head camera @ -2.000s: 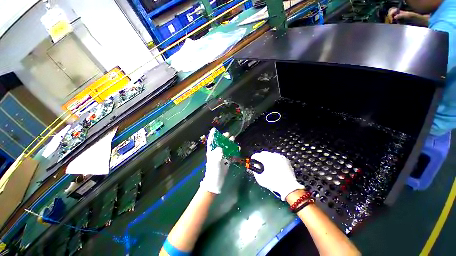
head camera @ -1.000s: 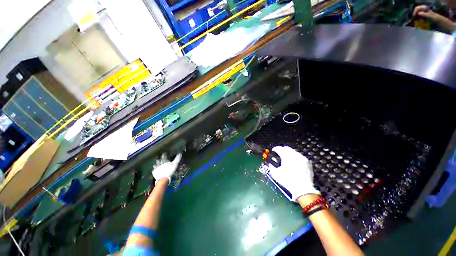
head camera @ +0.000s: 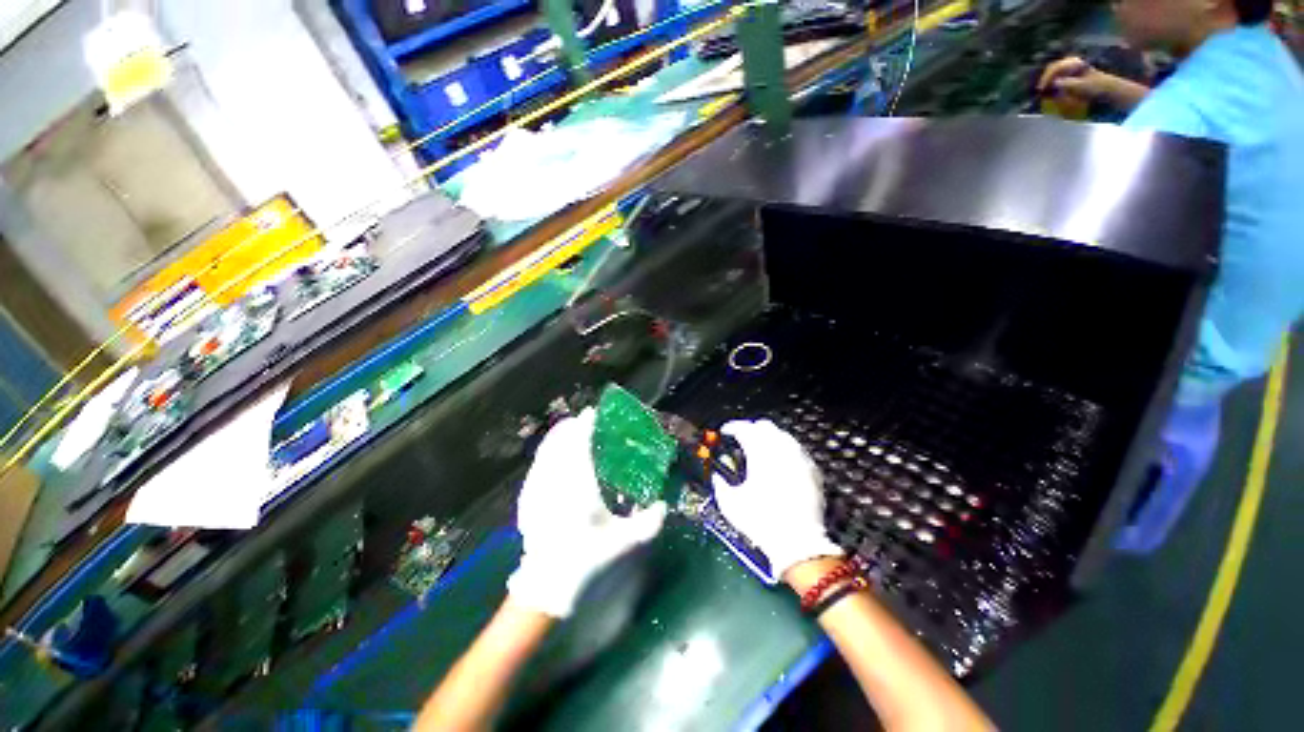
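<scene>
My left hand (head camera: 565,522), in a white glove, holds a green circuit board (head camera: 631,446) upright, its solder side showing, in front of the black hood's opening. My right hand (head camera: 772,493), also gloved in white, is closed around the orange-and-black side cutters (head camera: 711,455). The cutters' jaws are at the board's right edge; whether they touch a lead cannot be told. A narrow silvery metal strip (head camera: 739,542) lies at the bench edge below my right hand.
The black hood (head camera: 987,186) stands at the right, its perforated floor (head camera: 901,486) strewn with clippings and a white ring (head camera: 749,356). Boards (head camera: 331,575) lie on the dark belt at the left. A white paper sheet (head camera: 215,461) lies beyond. A person in light blue (head camera: 1241,200) is behind the hood.
My left hand was over the belt, open, one second ago; it is now back beside my right hand with a board. The camera view has shifted. The right hand still holds the cutters.
</scene>
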